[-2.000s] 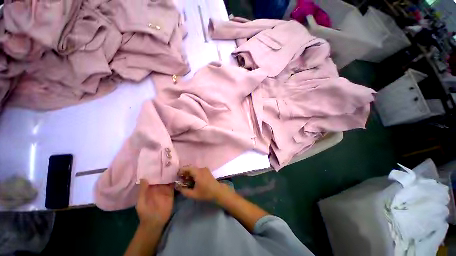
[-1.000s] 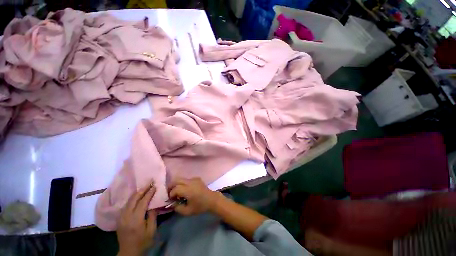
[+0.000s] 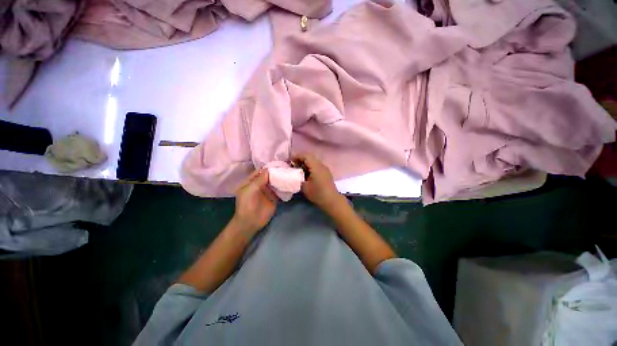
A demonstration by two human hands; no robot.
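Observation:
A dusty pink jacket (image 3: 365,88) lies spread on the glossy white table, its near part at the table's front edge. My left hand (image 3: 256,201) is shut on the sleeve cuff (image 3: 286,179), whose paler pink inside shows as a bunched end. My right hand (image 3: 318,179) is at the cuff's right side, fingers curled. A small dark object shows at its fingertips; it may be thread snips, mostly hidden. A gold button (image 3: 304,23) shows on the cloth farther up the table.
A black phone (image 3: 136,146), a crumpled beige lump (image 3: 76,152) and a black cylinder (image 3: 24,137) lie at the left table edge. More pink jackets (image 3: 149,20) are heaped beyond. Another pink jacket (image 3: 507,101) lies right. A white bag (image 3: 588,304) is at lower right.
The view has shifted lower and closer. My hands have turned the cuff so its paler inside shows. The passing dark red shape at lower right is gone.

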